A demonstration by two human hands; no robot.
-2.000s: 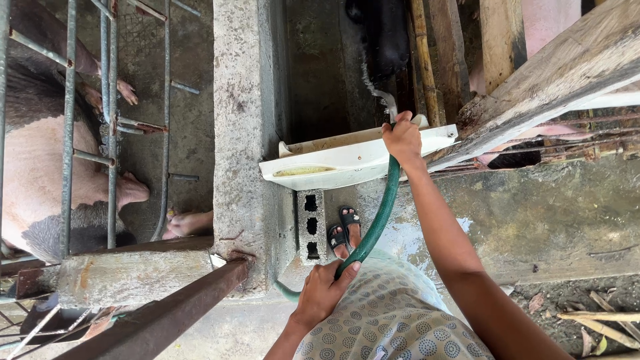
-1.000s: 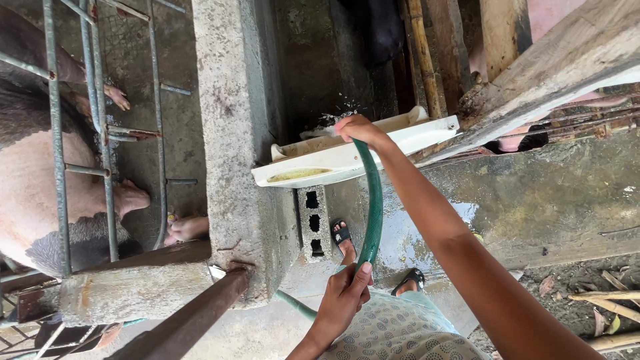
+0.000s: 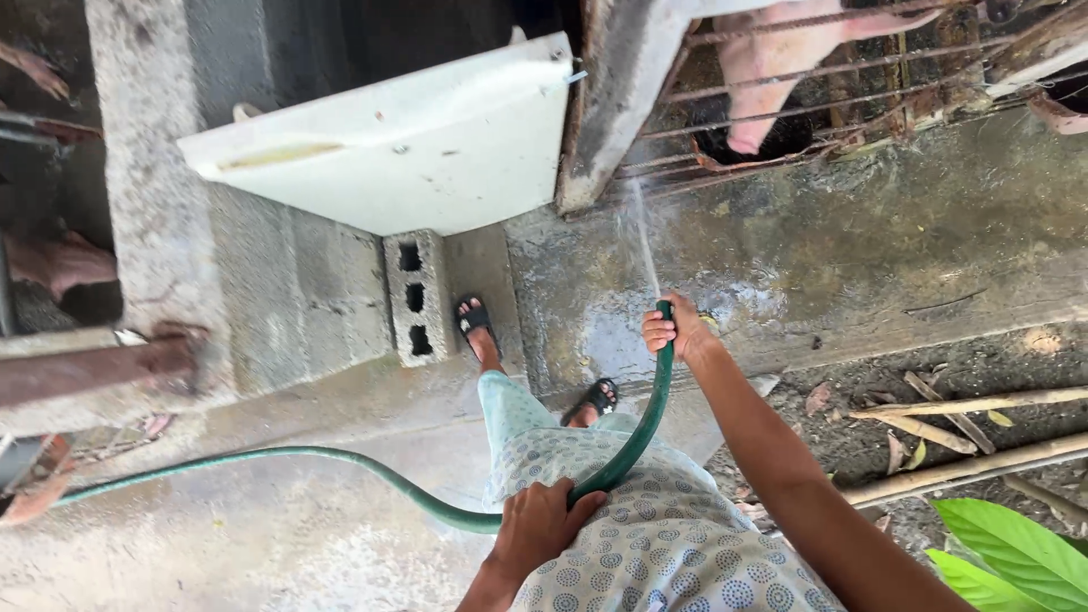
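Note:
My right hand (image 3: 680, 330) is closed around the end of a green rubber hose (image 3: 642, 433), and a stream of water (image 3: 643, 238) leaves it toward the foot of a barred pen. Lower down, my left hand (image 3: 544, 523) grips the same hose in front of my patterned shirt. From there the hose curves away to the left across the concrete floor. Behind the rebar bars (image 3: 816, 72), a pink pig (image 3: 765, 76) has its snout low over a dark opening at the pen's base. The stream lands just left of that opening.
A white panel (image 3: 408, 144) stands across another pen's entrance, with a hollow concrete block (image 3: 416, 297) against its foot. A concrete wall (image 3: 161, 195) and rusty metal beam (image 3: 93, 370) are at left. Bamboo poles (image 3: 977, 467) and green leaves (image 3: 1011, 544) lie right of the wet walkway (image 3: 807, 280).
My right hand has moved with the hose end from over the white panel to the walkway at its right. The water now falls by the barred pen. The view has shifted right.

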